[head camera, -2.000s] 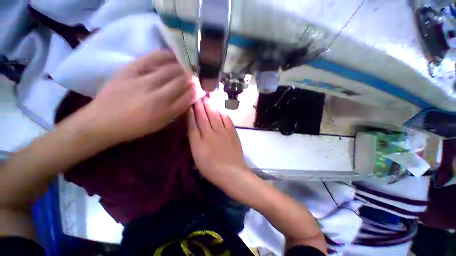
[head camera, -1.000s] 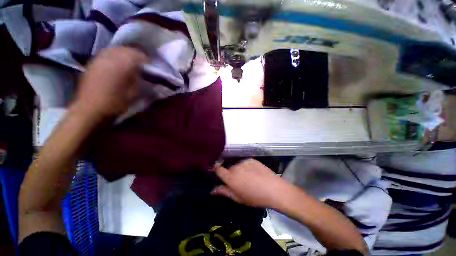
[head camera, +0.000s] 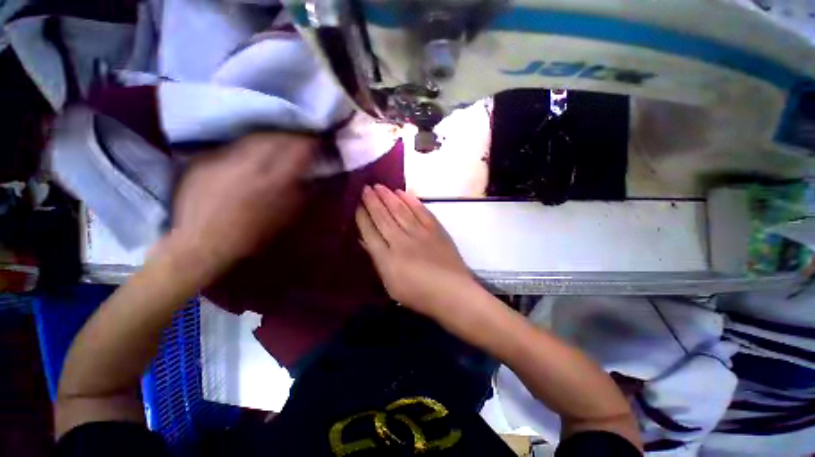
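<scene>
Maroon fabric (head camera: 313, 241) lies left of the needle area and hangs towards my lap, its upper right corner near the presser foot (head camera: 424, 138). The white garment body (head camera: 241, 112) with dark stripes is bunched above and left of it. My left hand (head camera: 241, 192) is blurred and lies over the border of white and maroon cloth; its fingertips are unclear, so its grip cannot be told. My right hand (head camera: 407, 236) lies flat on the maroon fabric just below the needle area, fingers extended and close together, not gripping.
The white sewing machine head (head camera: 581, 67) with a blue stripe spans the top right. A black patch (head camera: 558, 147) is on the machine bed. A green packet (head camera: 777, 223) is at the right end. Striped white garment pieces (head camera: 688, 366) are piled below right. A blue basket (head camera: 174, 366) stands lower left.
My right hand has moved up from the maroon fabric's lower edge at my lap onto the cloth near the needle. My left hand has moved right and slightly down.
</scene>
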